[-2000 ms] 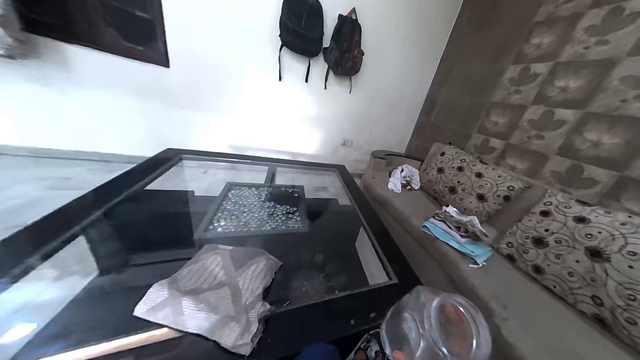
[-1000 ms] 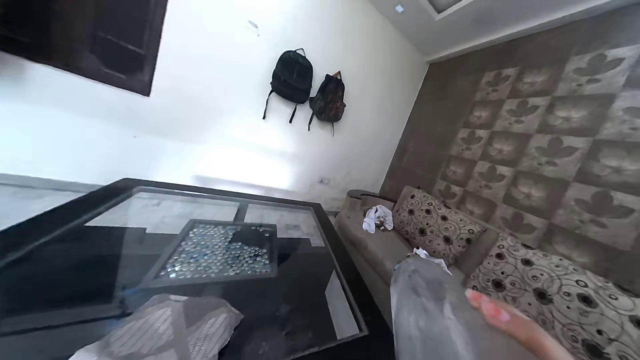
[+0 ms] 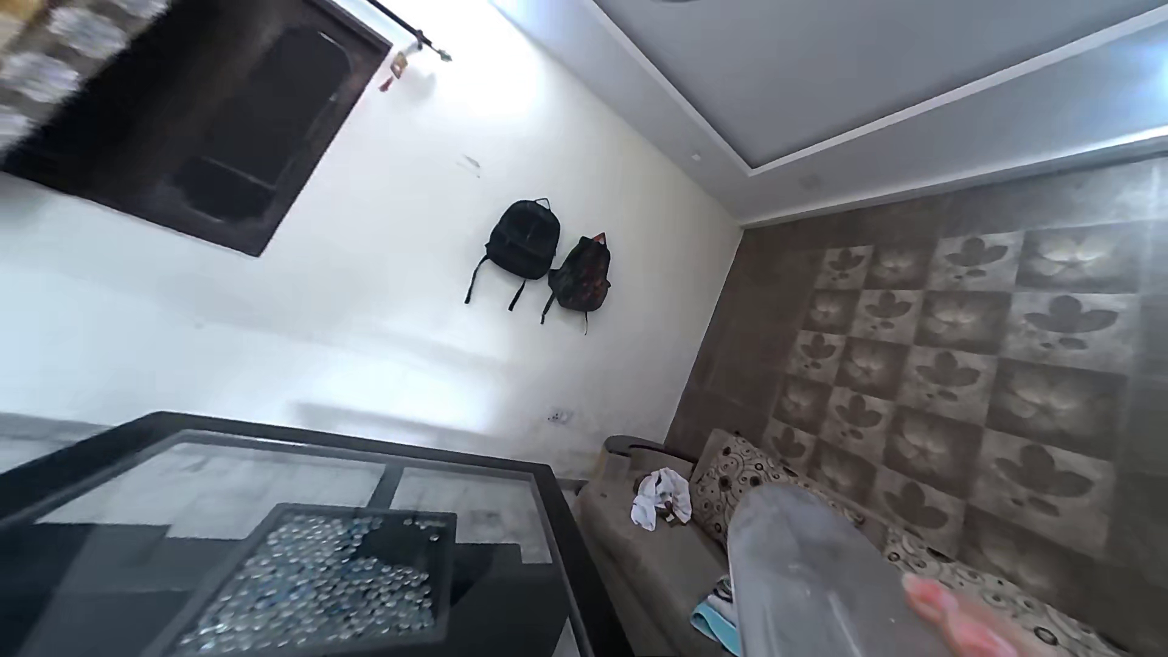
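A translucent, greyish container (image 3: 812, 584), seemingly plastic, rises at the bottom right, blurred and cut off by the lower edge. Against its right side are the blurred fingers of a hand (image 3: 963, 620), which looks like my right hand; its grip is partly out of frame. My left hand does not show. Left of the container stands a black-framed glass-top table (image 3: 570, 557), with a dark tray of clear glass pebbles (image 3: 319, 584) showing at its middle.
A sofa (image 3: 630, 566) with patterned cushions (image 3: 735, 470) runs along the right wall, bearing a white cloth (image 3: 662, 497) and a light blue cloth (image 3: 716, 625). Two backpacks (image 3: 525, 239) hang on the white wall behind the table. A dark-framed opening (image 3: 228, 119) is at upper left.
The view has tilted up and turned. The clear container, low at the bottom two seconds ago, now stands higher in view with fingers at its side. The pale cloth on the table has left the view.
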